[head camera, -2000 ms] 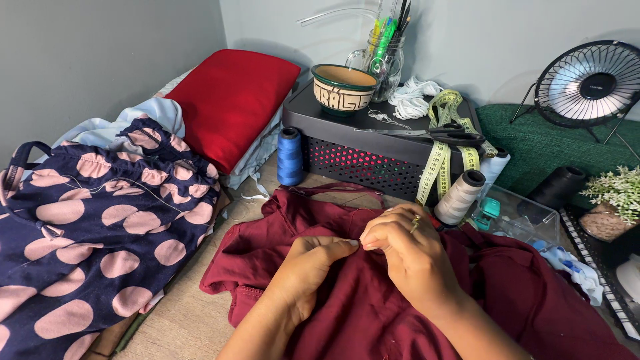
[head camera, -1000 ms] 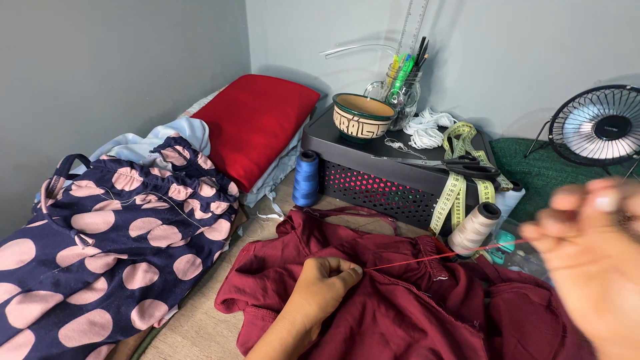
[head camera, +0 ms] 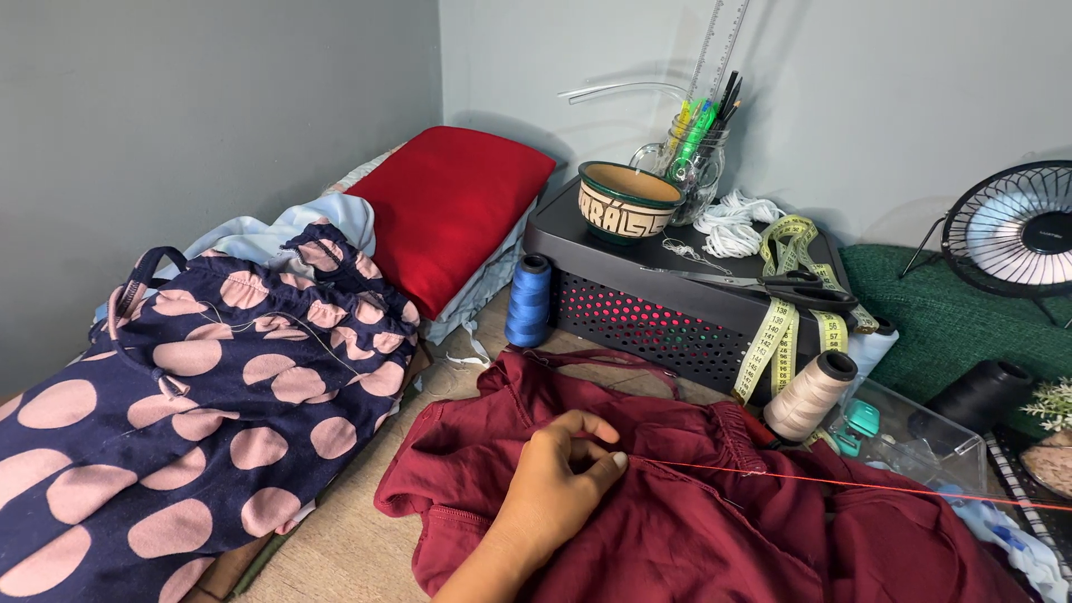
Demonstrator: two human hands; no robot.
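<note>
My left hand (head camera: pixel 553 486) rests over a maroon garment (head camera: pixel 687 519), thumb and fingertips pinched at its seam, where the near end of a red thread (head camera: pixel 837 481) begins. The thread runs taut to the right, above the cloth, and leaves the view at the right edge. My right hand is out of view. Whether a needle is on the thread cannot be seen. A thin strap (head camera: pixel 611 358) and a gathered seam (head camera: pixel 734 431) show on the garment.
A navy dress with pink dots (head camera: pixel 201 444) lies left, beside folded red cloth (head camera: pixel 452 209). Behind the garment stand a blue thread cone (head camera: pixel 528 303), a black perforated box (head camera: pixel 653 322) bearing scissors (head camera: pixel 804 289) and a bowl (head camera: pixel 628 203), and a beige cone (head camera: pixel 811 398). A small fan (head camera: pixel 1013 230) stands right.
Two seconds ago both hands met over the maroon garment. My right hand then moved right, drawing out the red thread, and has now left the view. The left hand remains at the cloth.
</note>
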